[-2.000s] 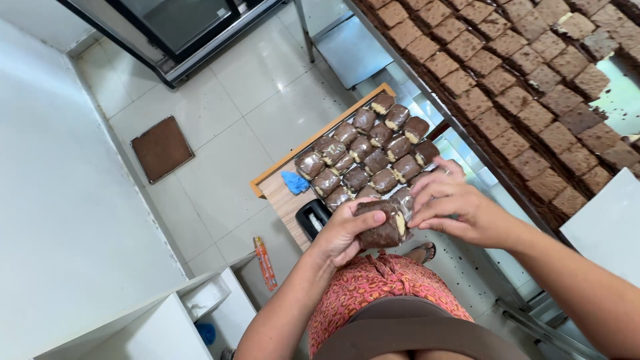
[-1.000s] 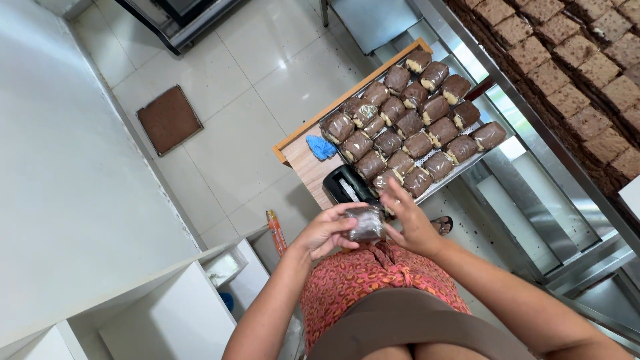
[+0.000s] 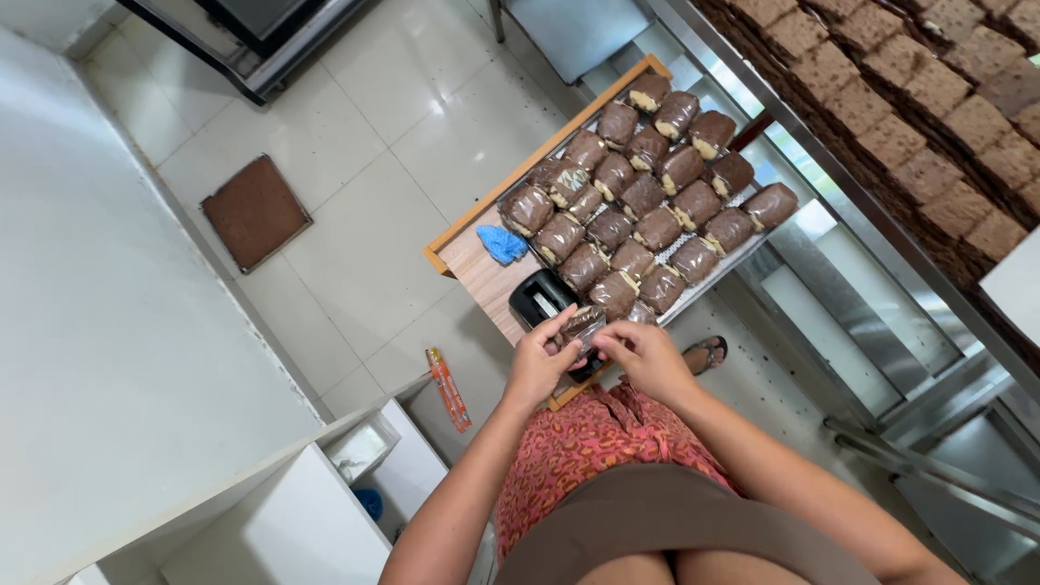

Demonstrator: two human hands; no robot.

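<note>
My left hand (image 3: pixel 540 361) holds a plastic-wrapped chocolate cake piece (image 3: pixel 583 327) by its left side. At its right side, the fingers of my right hand (image 3: pixel 642 353) pinch the wrap. Just behind my hands stands a black tape dispenser (image 3: pixel 543 294), partly hidden. Several wrapped cakes with pale filling (image 3: pixel 642 195) lie in rows on a metal tray (image 3: pixel 707 280), which rests on a small wooden table (image 3: pixel 479 284). A crumpled blue cloth or wrapper (image 3: pixel 501 244) lies on the wood left of the tray.
A steel worktable (image 3: pixel 780 106) at the right bears many cut brown cake squares (image 3: pixel 894 146). White shelving (image 3: pixel 276 520) stands at the lower left, near an orange packet (image 3: pixel 448 390) on the floor. A brown mat (image 3: pixel 256 213) lies on the tiles, beside a white wall.
The cake in my hands, with filling showing earlier, is now enclosed in wrap. Both hands have come up beside the dispenser. The view has shifted.
</note>
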